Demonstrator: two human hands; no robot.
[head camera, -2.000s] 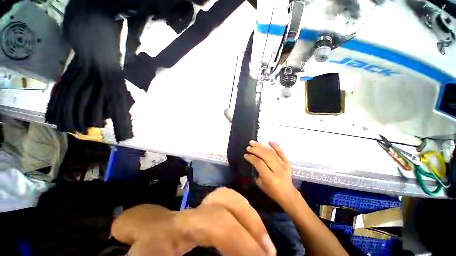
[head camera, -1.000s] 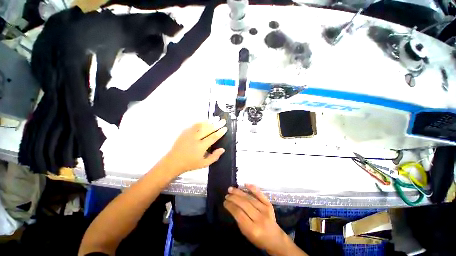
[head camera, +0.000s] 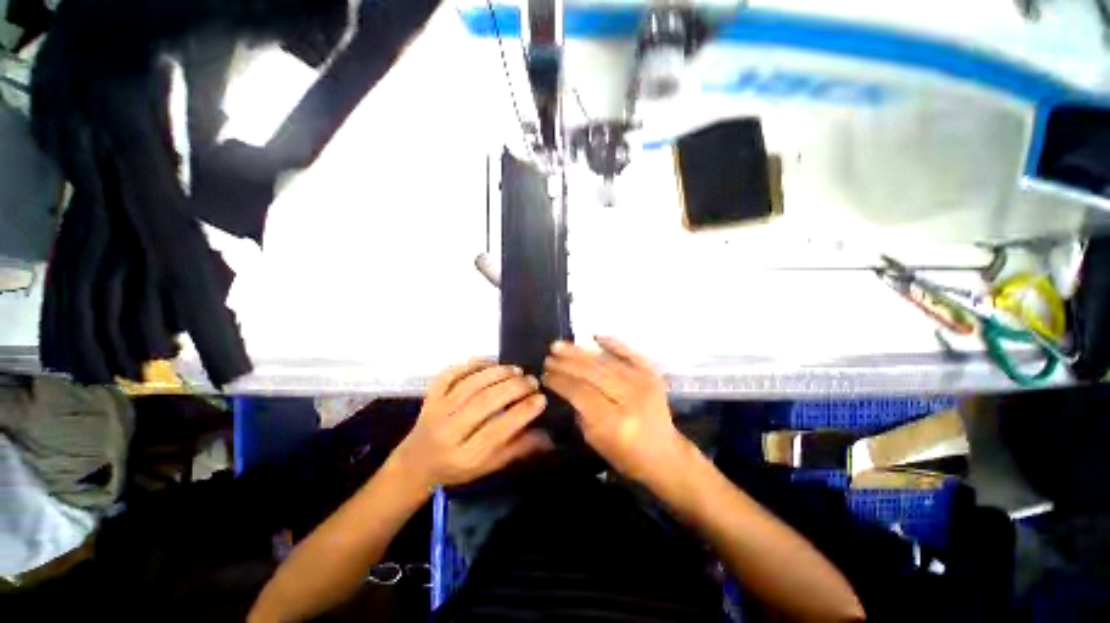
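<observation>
A long black fabric strip (head camera: 532, 262) lies flat on the white table, running from the needle area (head camera: 550, 161) of the sewing machine toward me and over the front edge. My left hand (head camera: 478, 420) holds the strip from its left side at the table edge. My right hand (head camera: 615, 404) holds it from the right side at the same height. The fingertips of both hands nearly meet on the strip. The part of the strip below the hands is dark and hard to tell from my clothes.
A heap of black strips (head camera: 134, 231) hangs at the left edge. A dark rectangular pad (head camera: 724, 173) lies on the machine bed. Green and yellow scissors (head camera: 1020, 346) and slim snips (head camera: 931, 301) lie right. A blue crate (head camera: 840, 415) with cardboard (head camera: 913, 450) stands below.
My left hand has moved from near the needle back to the table edge, beside my right hand. The whole view has shifted, so the table edge and machine sit higher.
</observation>
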